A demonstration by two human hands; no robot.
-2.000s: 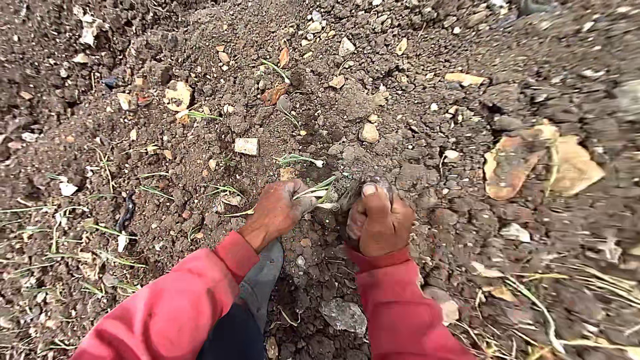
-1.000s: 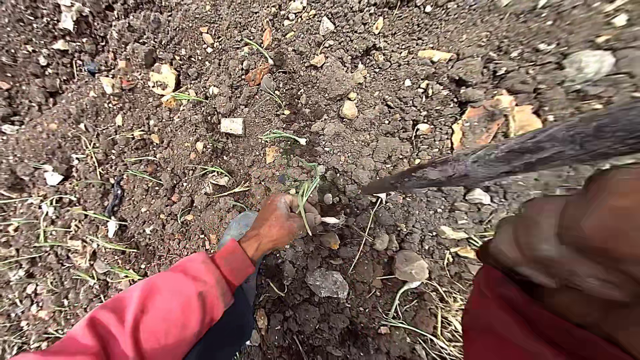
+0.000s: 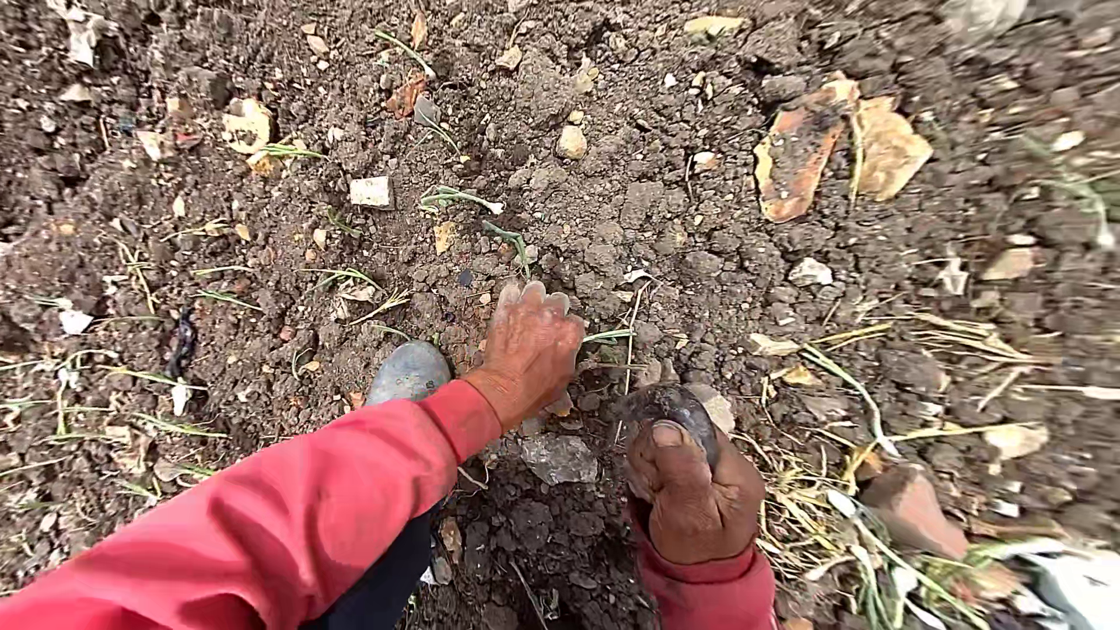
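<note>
My left hand (image 3: 532,350) is down on the brown soil, its fingers bunched and their tips touching the ground; whether something is under them is hidden. Green leaves of a small onion-like seedling (image 3: 605,336) stick out on its right side, and another seedling (image 3: 512,241) lies just beyond the fingertips. To the lower right, my right hand (image 3: 700,499) is closed around a dark stick, whose rounded top (image 3: 674,409) shows above the thumb; its lower part is hidden. A further seedling with a white base (image 3: 459,197) lies farther up.
The toe of a grey shoe (image 3: 409,372) is left of my left hand. A pale block (image 3: 372,192), a flat grey stone (image 3: 560,459) and rusty-looking flat pieces (image 3: 801,153) lie on the cloddy soil. Dry straw (image 3: 796,507) and a reddish stone (image 3: 914,509) are at right.
My right hand, raised at the right with the long stick slanting one second ago, is now lower and nearer my left hand. The seedling seen in my left fingers earlier no longer shows there.
</note>
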